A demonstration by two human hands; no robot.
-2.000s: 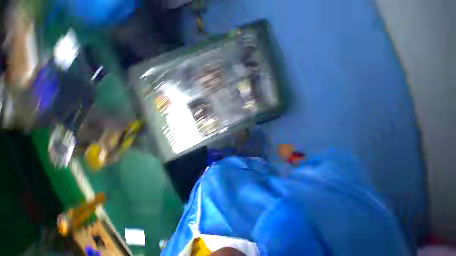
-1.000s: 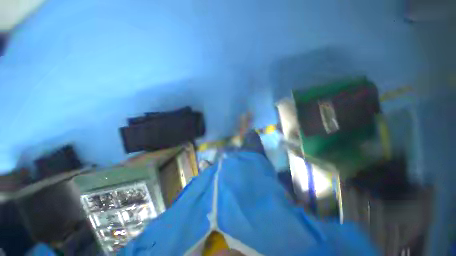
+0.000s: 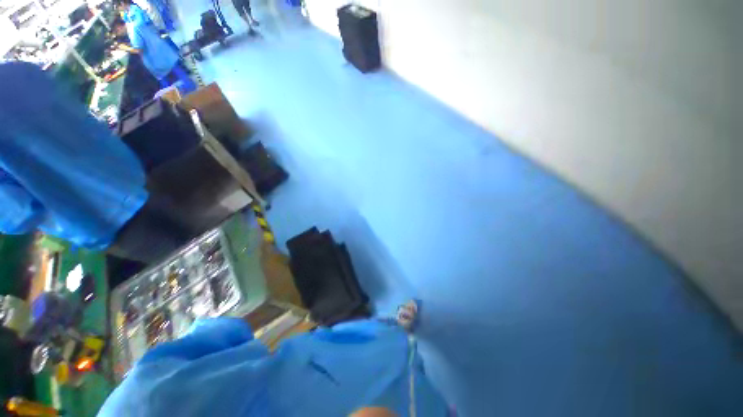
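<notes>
Neither of my hands shows clearly; my blue smock and sleeve (image 3: 195, 366) fill the bottom of the view. Nearest in front of me on the left is a large grey-green compartmented parts tray (image 3: 238, 285) holding small dark and shiny parts. Beside it, on the green-matted bench (image 3: 94, 313), are small yellow and black items with a red light (image 3: 84, 364) and a clear round item. An orange-yellow tool (image 3: 31, 407) lies at the lower left edge.
A person in blue (image 3: 65, 155) is close at the left; another person in blue (image 3: 153, 45) is farther along the bench. Black crates (image 3: 326, 273) stand on the blue floor (image 3: 481, 244) beside the tray. A dark stack (image 3: 359, 37) stands by the pale wall (image 3: 586, 98).
The view has swung round from floor and benches to the parts tray, the bench and the aisle. The person close at the left has come into view.
</notes>
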